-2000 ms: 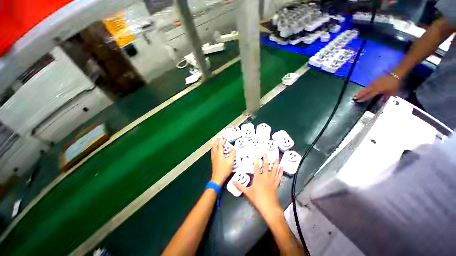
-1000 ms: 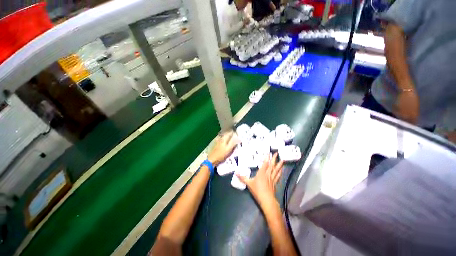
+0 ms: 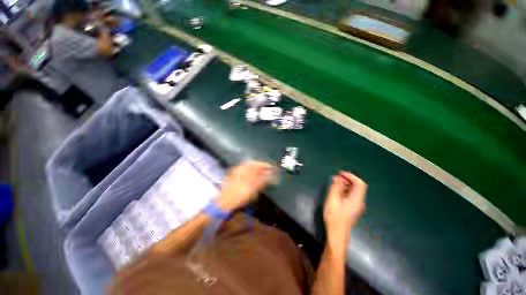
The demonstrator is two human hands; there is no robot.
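A half-assembled adapter (image 3: 291,159), small, white and irregular, lies alone on the dark green bench top between my hands. My left hand (image 3: 249,180), with a blue wrist band, is blurred above the bench's near edge; whether it holds something I cannot tell. My right hand (image 3: 345,199) is to the right of the piece, fingers curled in, with no object visible in it. A loose pile of half-assembled adapters (image 3: 268,109) lies further back. Closed adapters (image 3: 504,268) are grouped at the lower right, cut by the picture's edge.
A lined bin (image 3: 167,199) with layered white parts stands at left by my lap. A second, dark-looking bin (image 3: 109,147) is beyond it. A blue tray (image 3: 166,63), a white strip (image 3: 193,74) and a small white strip (image 3: 230,103) lie left. A green belt (image 3: 357,95) runs behind. A person sits upper left.
The view has swung left to the bins and loose pile. My hands have left the closed adapters, which now show at the lower right, and are apart near the bench's front edge.
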